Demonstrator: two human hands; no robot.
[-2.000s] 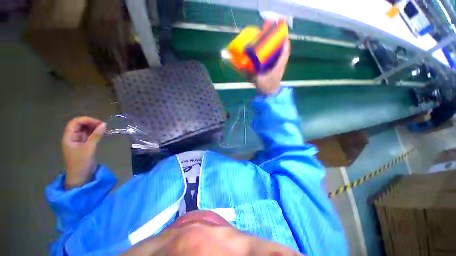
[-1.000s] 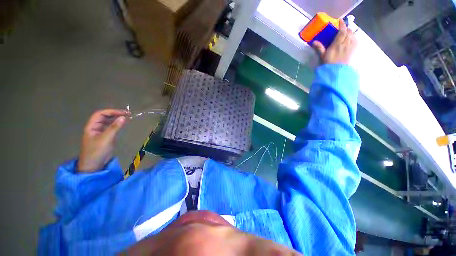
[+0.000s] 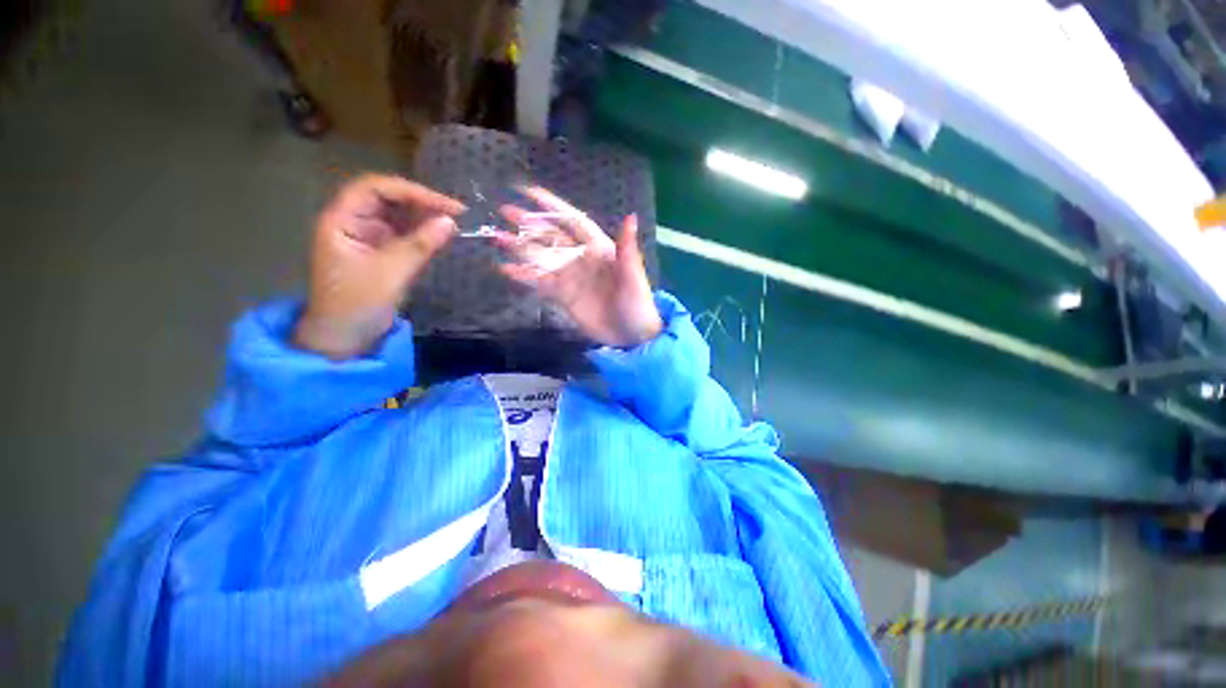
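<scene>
My left hand [image 3: 370, 258] is raised over the left side of the grey patterned bundle [image 3: 464, 293], thumb and fingertips pinched on a thin, shiny strip of clear tape [image 3: 480, 233]. The strip runs right towards my right hand [image 3: 592, 280], which is over the bundle with its fingers spread. Glossy glints show by its fingers, but whether the strip touches them is unclear. The bundle has rows of small dark marks on top and a dark front edge close to my chest. Both hands partly hide it.
A long green workbench [image 3: 928, 323] runs right of the bundle, below a white shelf [image 3: 1062, 121]. A thin white string [image 3: 758, 350] hangs by the bench's near side. Brown cartons [image 3: 901, 518] stand on the floor below, near yellow-black tape [image 3: 1002, 620]. More brown cardboard [image 3: 343, 61] is at upper left.
My right hand has let go of the orange and blue tape dispenser, now out of view, and moved from the shelf to beside my left hand. My left hand has moved right, over the bundle.
</scene>
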